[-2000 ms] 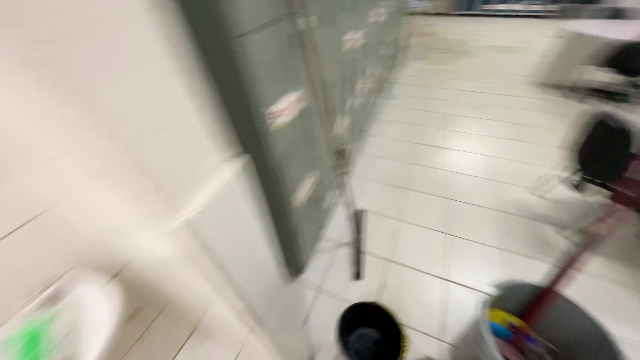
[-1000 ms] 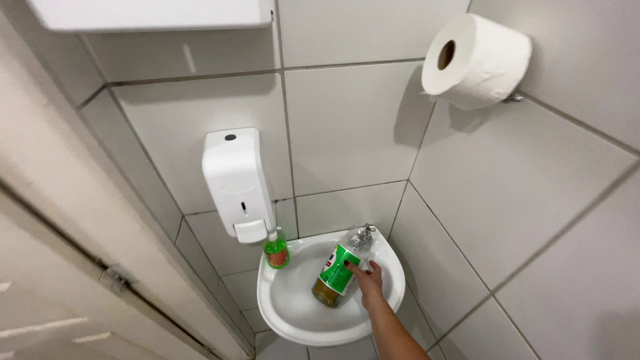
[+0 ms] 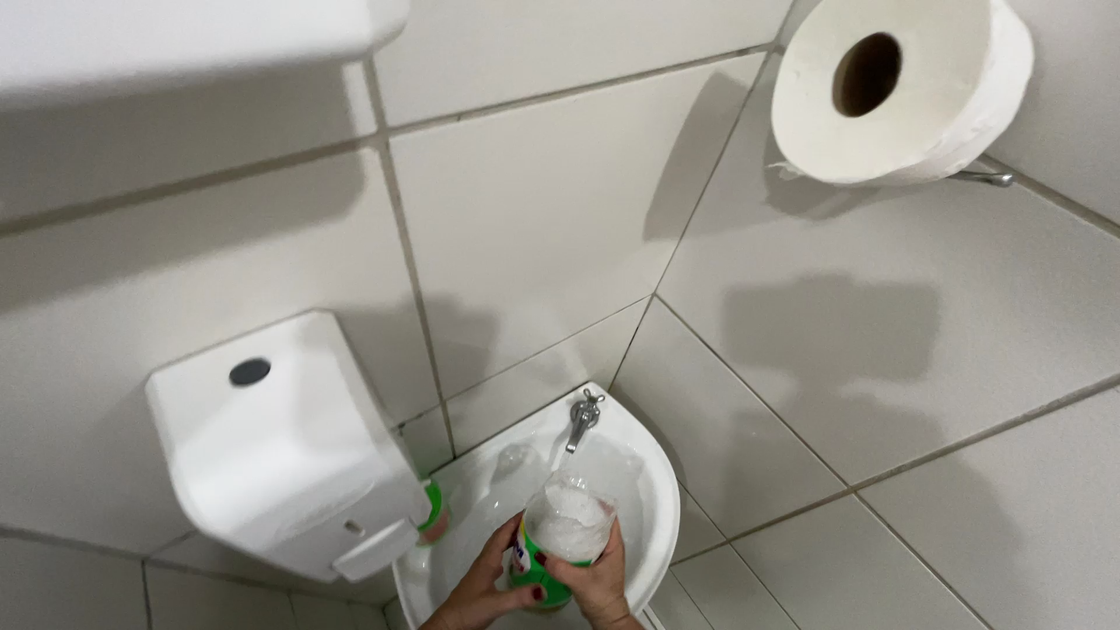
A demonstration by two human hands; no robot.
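Both of my hands hold a clear plastic bottle with a green label over the white corner sink. My left hand grips its left side, and my right hand wraps its right side, thumb across the label. The bottle's top looks wide and cut, with white foam inside. Just above it, a thin stream runs from the metal faucet toward the opening. The bottle's base is partly hidden by my fingers.
A white wall soap dispenser juts out left of the sink, partly covering a green container on the rim. A toilet paper roll hangs at upper right, and a white fixture overhangs the upper left.
The bottle lay tilted in the sink with one hand on it a second ago; now both hands hold it more upright near the faucet. The view has moved closer to the wall.
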